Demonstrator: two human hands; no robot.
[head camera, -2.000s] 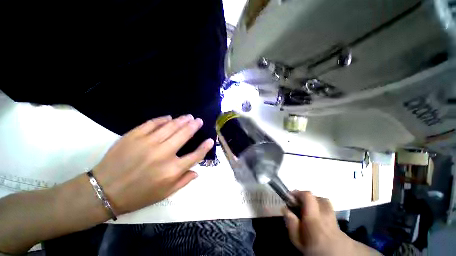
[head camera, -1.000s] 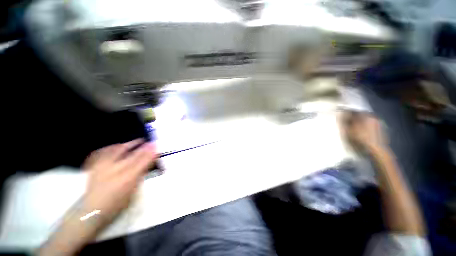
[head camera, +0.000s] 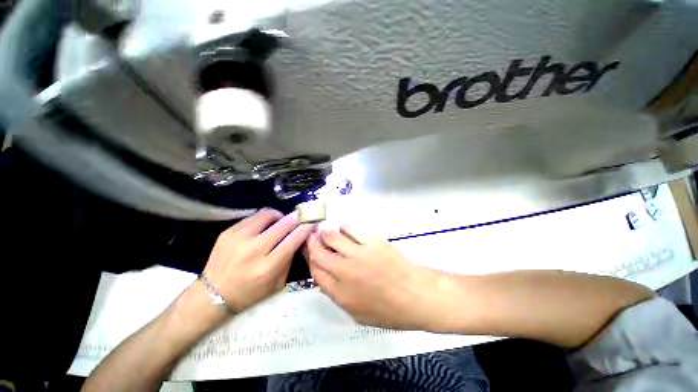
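A black garment piece (head camera: 191, 241) lies at the left of the sewing table and runs under the machine head to the needle area. My left hand (head camera: 256, 256) rests on the cloth, its fingertips just below the small cream knob (head camera: 311, 212). My right hand (head camera: 367, 279) is beside it, fingers bent at the cloth edge, fingertips close to the left ones. Both hands seem to pinch the edge, but the grip is partly hidden. The needle itself is hidden behind the machine parts.
The white sewing machine head (head camera: 474, 115), marked "brother", spans the top, with a white tension dial (head camera: 233, 115) low on its left. A bright lamp lights the needle area. Ruler marks run along the front of the white table (head camera: 490, 306). Striped cloth shows below the edge.
My right hand has come from the far right to the cloth beside my left hand. The dark-handled tool seen in it earlier is out of sight. The view has shifted closer to the machine head.
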